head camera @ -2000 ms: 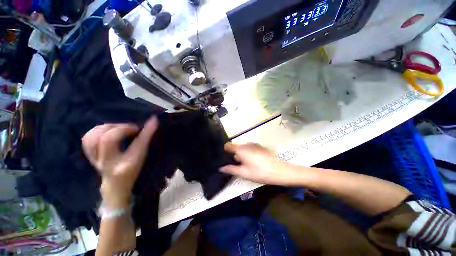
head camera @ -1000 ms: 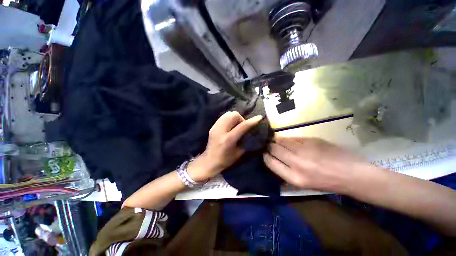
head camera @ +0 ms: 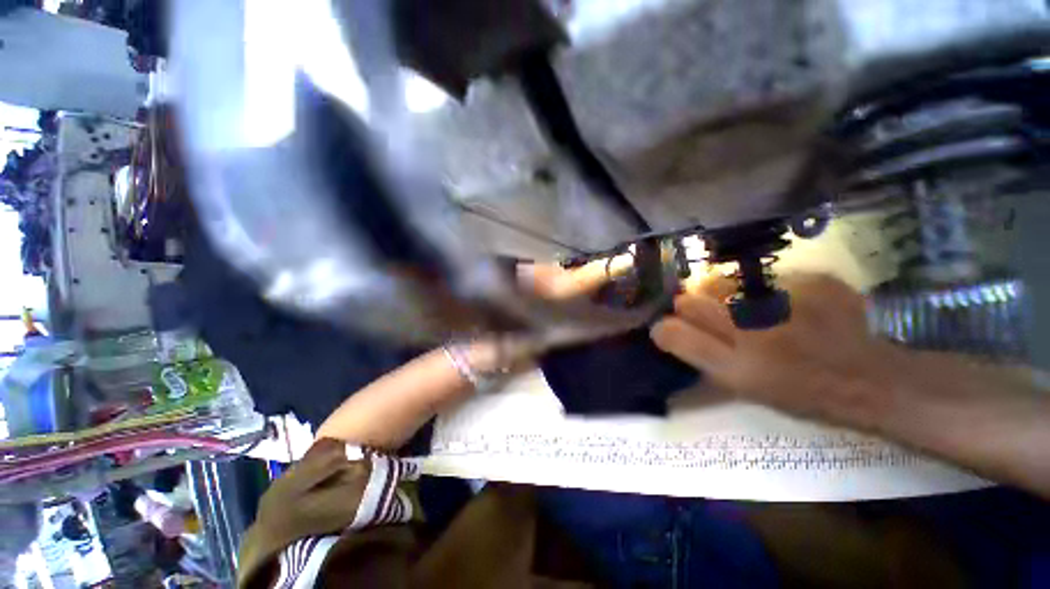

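Observation:
The black garment [head camera: 622, 374] lies under the needle area, with a flap hanging toward the table's front edge and more dark cloth at the left. My right hand [head camera: 794, 339] is at the right of the needle area, its fingertips on the garment's edge. My left hand [head camera: 553, 282] is mostly hidden behind the blurred metal guard [head camera: 403, 230]; its wrist with a bracelet shows, but its grip cannot be seen. The small black attachment [head camera: 758, 301] hangs in front of my right hand. The presser foot and needle are unclear.
The machine head [head camera: 714, 115] fills the top, very close. A knurled tension knob [head camera: 956, 316] is at the right. Ruler tape [head camera: 691, 454] runs along the table's front edge. At the left are another machine [head camera: 92, 219], a green packet [head camera: 184, 382] and cables.
The view has moved in close to the machine head, which now covers much of the garment and my left hand. Both hands have stayed around the needle area since one second ago.

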